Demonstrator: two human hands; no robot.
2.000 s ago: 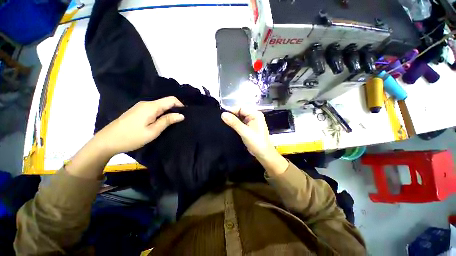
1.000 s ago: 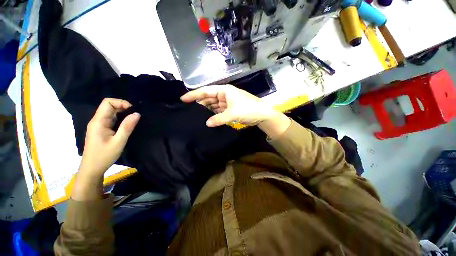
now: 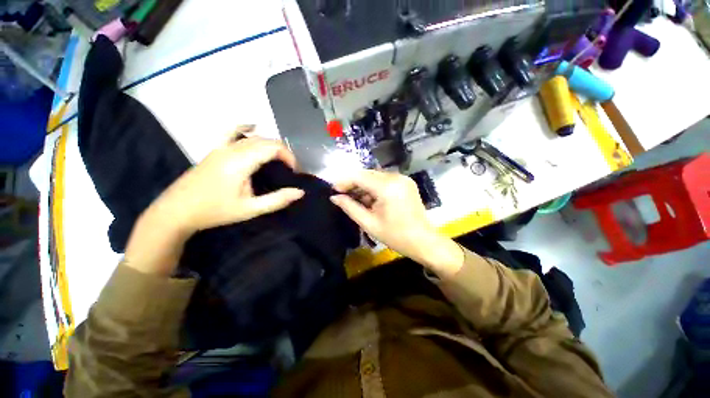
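Note:
The black garment point(image 3: 249, 264) lies in a heap over the table edge and my lap, with a long limb-like part reaching to the back left. My left hand point(image 3: 233, 186) grips its top edge between thumb and fingers. My right hand point(image 3: 381, 206) pinches the fabric edge just in front of the needle area point(image 3: 354, 151) of the overlock machine point(image 3: 366, 74). The silver-grey machine bed point(image 3: 296, 113) shows behind my hands. Whether the fabric is under the presser foot cannot be told.
Metal snips point(image 3: 504, 162) and a pale-green scrap point(image 3: 504, 188) lie right of the machine. Mustard point(image 3: 557, 105) and light blue point(image 3: 585, 82) thread cones lie farther right. Yellow tape point(image 3: 467, 224) edges the white table point(image 3: 226, 85). A red stool point(image 3: 654, 210) stands on the floor at right.
My right hand, apart from the fabric a second ago, now pinches its edge. My left hand has moved right and forward along the garment, nearer the needle area. The camera view has shifted.

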